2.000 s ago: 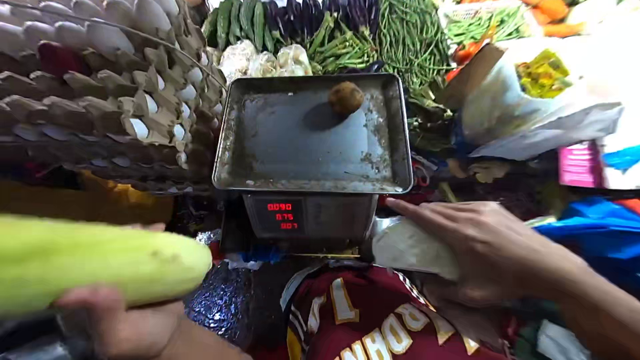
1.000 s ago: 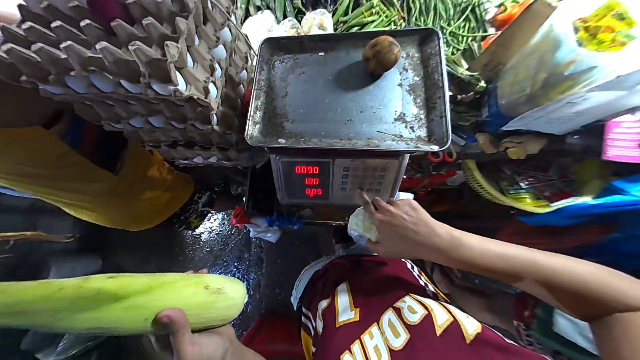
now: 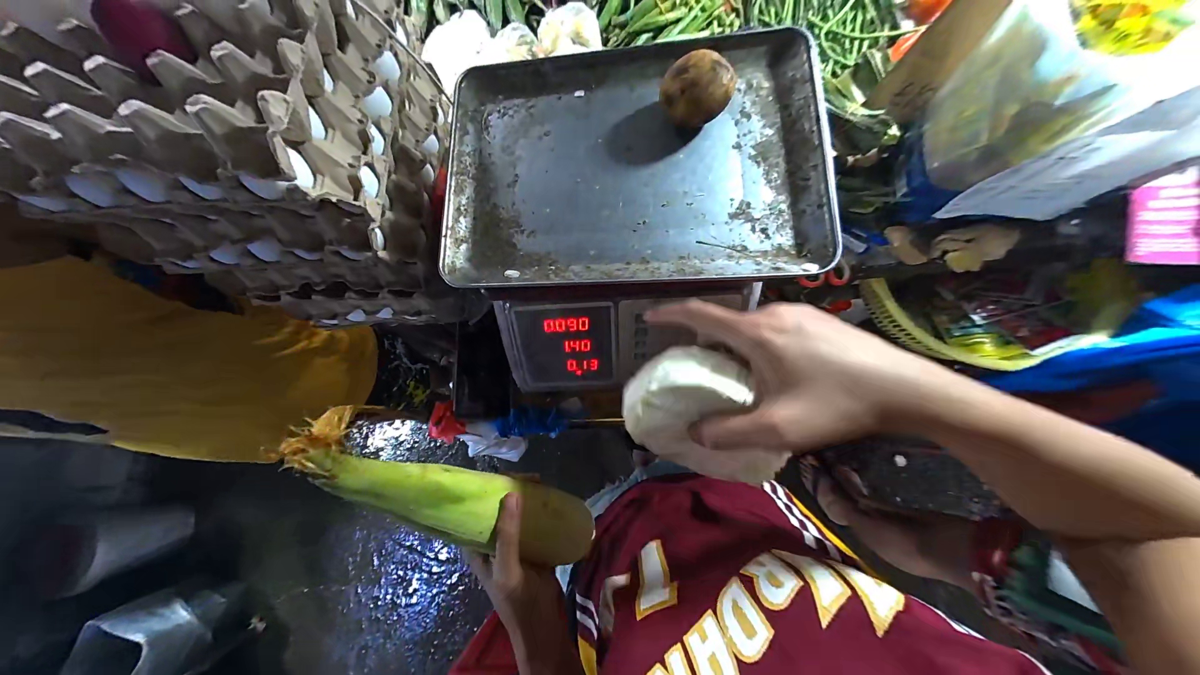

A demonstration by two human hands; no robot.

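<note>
An ear of corn in its green husk (image 3: 422, 492), brown silk at one end, is held in my left hand (image 3: 511, 548), low and left of the scale. My right hand (image 3: 787, 375) grips a pale, rounded item (image 3: 689, 398), perhaps a vegetable, with a finger extended over the keypad of the digital scale (image 3: 562, 345). Red digits glow on the scale's display. On top, the metal tray (image 3: 525, 187) bears a round brown fruit or vegetable (image 3: 697, 88) near its far edge. The hand hides part of the keypad.
Stacked egg cartons (image 3: 225, 141) rise at the left, above a mustard-yellow cloth (image 3: 169, 356). Green vegetables (image 3: 844, 37) lie behind the tray. On the right are plastic bags (image 3: 994, 103), a yellow basket (image 3: 886, 319) and blue plastic (image 3: 1144, 328).
The corn in my left hand has moved right and swung round, showing its silk end. My right hand has lifted the pale item up before the keypad. The display digits have changed; the brown item stays on the tray.
</note>
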